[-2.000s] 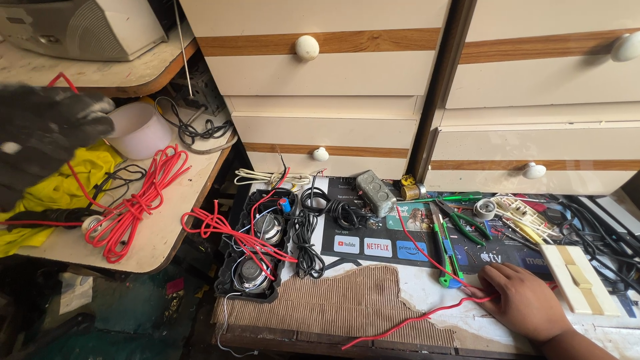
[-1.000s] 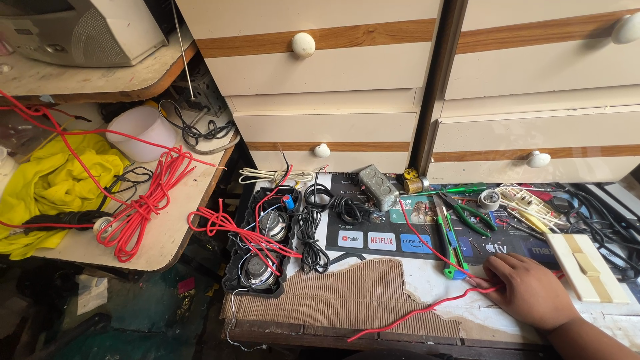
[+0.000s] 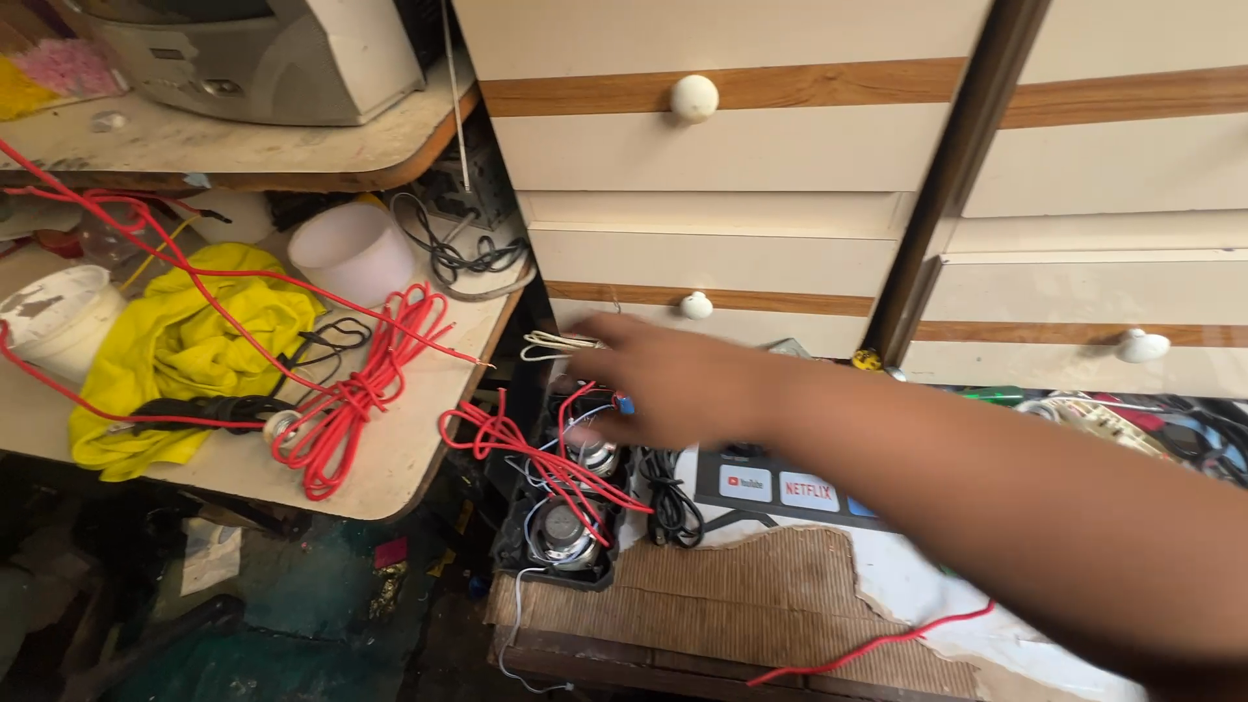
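My right hand (image 3: 673, 380) reaches across from the right, above the black speaker box, with fingers apart and slightly blurred; nothing shows in it. Below its fingers are two round speakers (image 3: 567, 531) in a black plastic housing, and a small bundle of red wire (image 3: 531, 453) lies over them. Further left, a larger coil of red wire (image 3: 375, 390) rests on the side shelf, with loose strands crossing the yellow cloth (image 3: 210, 336). Another red wire (image 3: 877, 643) lies on the corrugated cardboard, partly hidden by my forearm. My left hand is outside the view.
Cream drawers with round white knobs (image 3: 694, 99) stand behind the bench. A grey appliance (image 3: 253, 58) sits on the upper left shelf; a white plastic tub (image 3: 353, 252) and black cable (image 3: 468, 255) are below. Tangled wires and parts (image 3: 1102, 419) lie at the right. Corrugated cardboard (image 3: 741, 585) covers the front.
My right hand has left the red wire on the bench's right side and moved left above the speakers. The dark-gloved hand at the far left two seconds ago is out of view. The view has shifted left.
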